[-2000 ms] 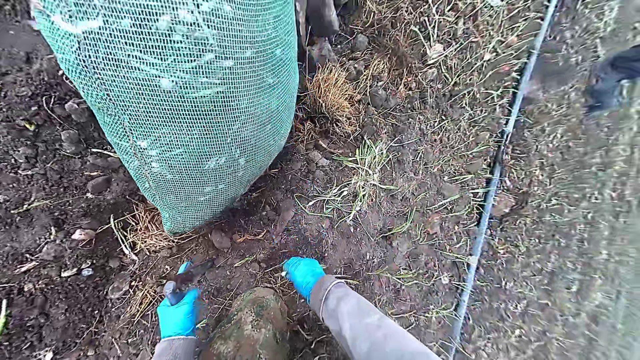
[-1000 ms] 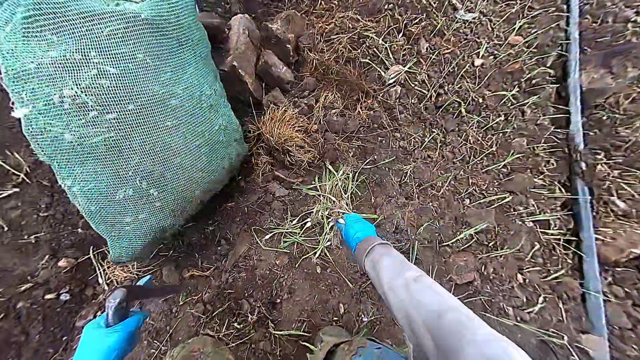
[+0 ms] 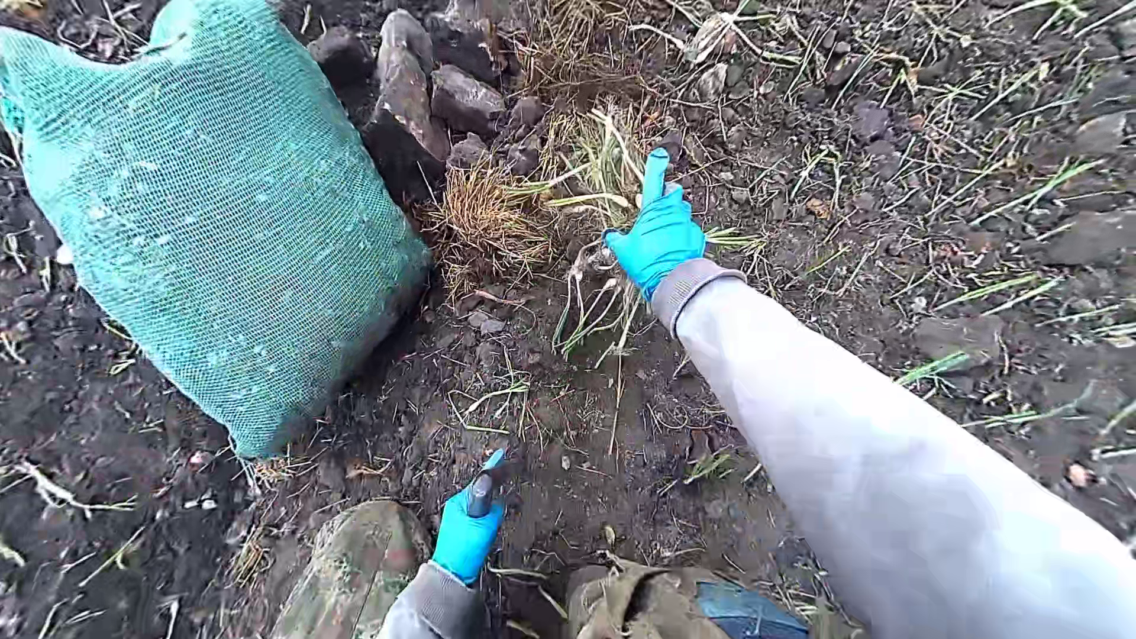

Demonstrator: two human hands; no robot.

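Note:
My right hand [image 3: 658, 232], in a blue glove, reaches forward over the soil at a clump of pulled green-and-white plants [image 3: 603, 173]. Its index finger points away from me, and some stems and roots hang beside the thumb; whether it grips them is unclear. Low in the view, my left hand [image 3: 468, 532], also gloved in blue, is closed around a dark tool handle [image 3: 480, 495]; the rest of the tool cannot be made out. A full green mesh sack [image 3: 222, 222] lies to the left of both hands.
Several dark stones [image 3: 466, 99] lie beside the sack. A tuft of dry brown grass [image 3: 488, 222] stands between the sack and the plants. My knees or legs [image 3: 657, 603] show at the bottom edge, and loose green stems [image 3: 1003, 293] are scattered over the soil at right.
My right hand has gone from bare soil to the loose plants, which now lie farther forward, by the dry tuft and stones. My left hand keeps hold of the handle. The view has shifted.

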